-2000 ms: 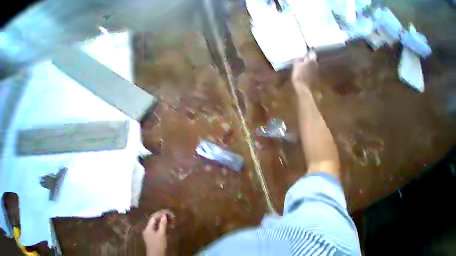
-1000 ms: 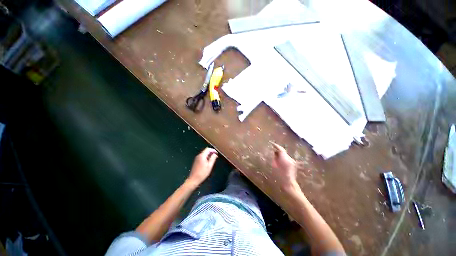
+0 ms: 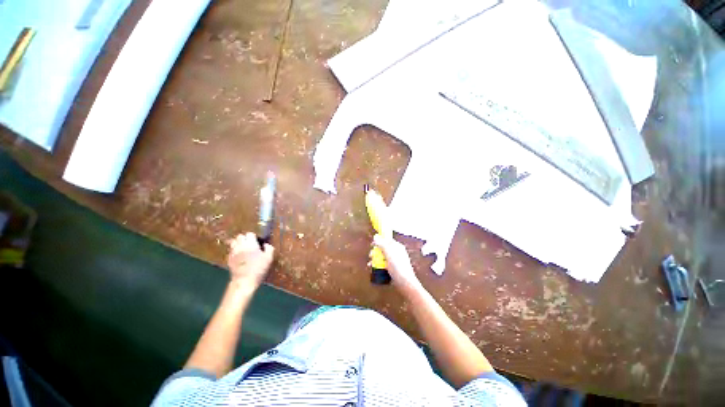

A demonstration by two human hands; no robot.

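Observation:
My left hand [image 3: 250, 260] is closed around the black handles of the shears [image 3: 267, 205], whose silver blades point away from me over the brown table. My right hand [image 3: 393, 258] grips the yellow cutter [image 3: 377, 213], its black end towards me and its tip away from me. The cutter's tip is beside the white fabric lay [image 3: 429, 171], over the bare notch in its near left edge. Grey flat weights [image 3: 533, 147] and a bulldog clip [image 3: 504, 180] lie on the lay.
The brown table [image 3: 199, 159] has its near edge just in front of me. A white roll [image 3: 127, 103] and a pale sheet [image 3: 40, 71] lie at left. A thin brown strip [image 3: 278, 60] lies at the top. A small metal block [image 3: 676, 283] lies at right.
The shears and the yellow cutter, lying on the table a second ago, are now in my left and right hands. The view has shifted, and the rolls at left show more fully.

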